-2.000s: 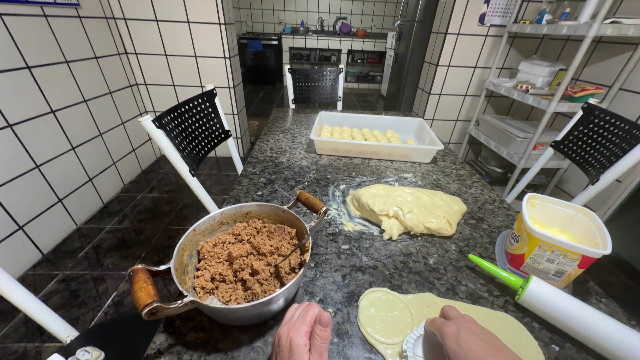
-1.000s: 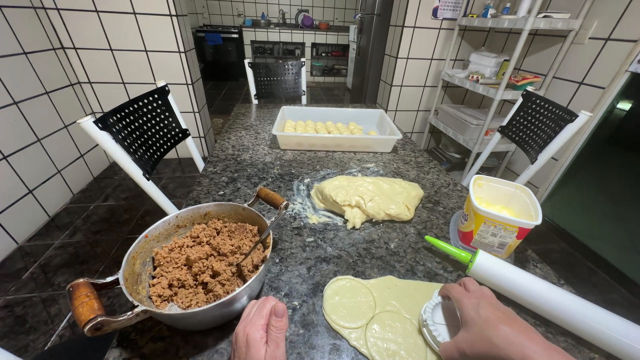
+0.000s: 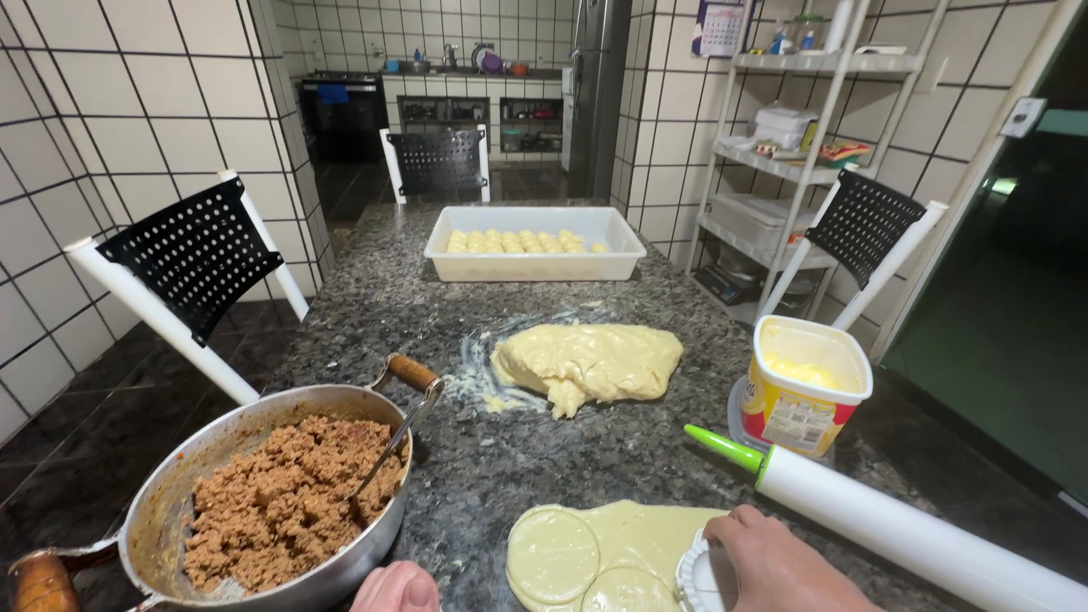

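My right hand [image 3: 778, 561] grips a white round cutter with a scalloped rim [image 3: 699, 578], which rests on the right part of a rolled-out dough sheet [image 3: 642, 531]. Two circles are marked in the sheet to the left of the cutter. My left hand [image 3: 397, 588], fingers curled, lies at the bottom edge between the sheet and an aluminium pot [image 3: 393, 501]; nothing shows in it, and most of it is out of frame. Cooked ground filling [image 3: 289, 501] and a metal spoon [image 3: 382, 459] are in the pot. A large dough lump [image 3: 591, 365] sits beyond the sheet.
A white rolling pin with green handles [image 3: 892, 527] lies at the right. Behind it stands an open margarine tub [image 3: 803, 391]. A white plastic tray [image 3: 535, 268] with small dough pieces is at the table's far end. The pot's wooden handle [image 3: 412, 372] points toward the dough lump.
My right hand and the cutter have moved to the right across the sheet since two seconds ago. A second circle now shows where the cutter was. The view has shifted somewhat.
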